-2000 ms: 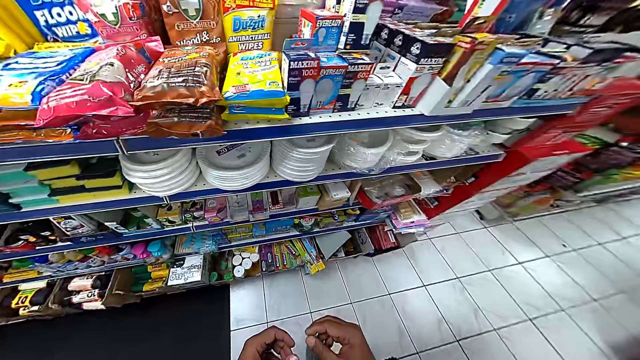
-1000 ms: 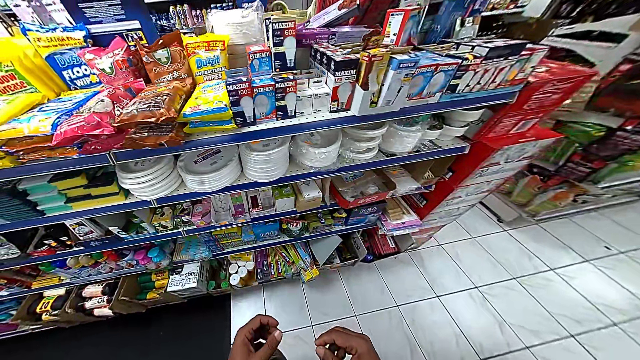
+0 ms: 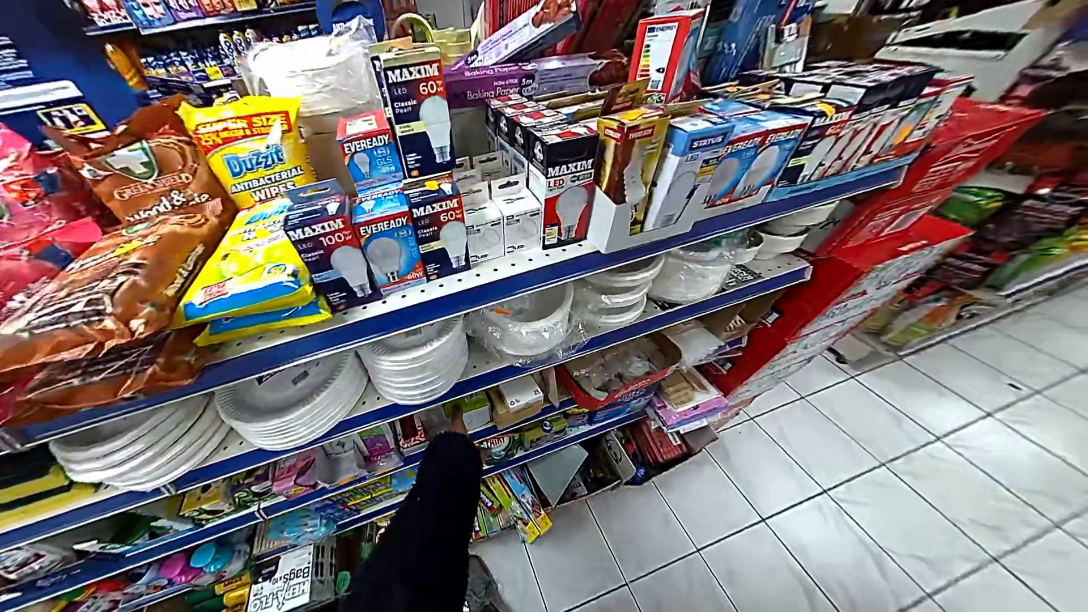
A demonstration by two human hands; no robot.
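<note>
A dark-sleeved arm, which looks like my left, reaches from the bottom edge to the lower shelf. Only a small part of my left hand (image 3: pixel 458 420) shows beyond the cuff, beside a small green and yellow box (image 3: pixel 474 409); whether it grips anything is hidden. My right hand is out of view. Stacked white disposable plates (image 3: pixel 289 399) and bowls (image 3: pixel 416 361) sit on the shelf above the hand. Over them stand light bulb boxes (image 3: pixel 388 238) and a yellow pack of Duzzit antibacterial wipes (image 3: pixel 251 153).
Blue-edged shelves (image 3: pixel 510 285) run across the view. Brown packs of wipes (image 3: pixel 127 263) bulge over the upper edge at left. Red boxes (image 3: pixel 850 297) stand at the shelf's right end. White floor tiles (image 3: pixel 816 476) extend at lower right. A grey shoe (image 3: pixel 484 586) shows beside the sleeve.
Both hands were low in front of me, apart from the shelves; now one arm extends to the lower shelf and the other hand is out of view. The view has moved closer to the shelves.
</note>
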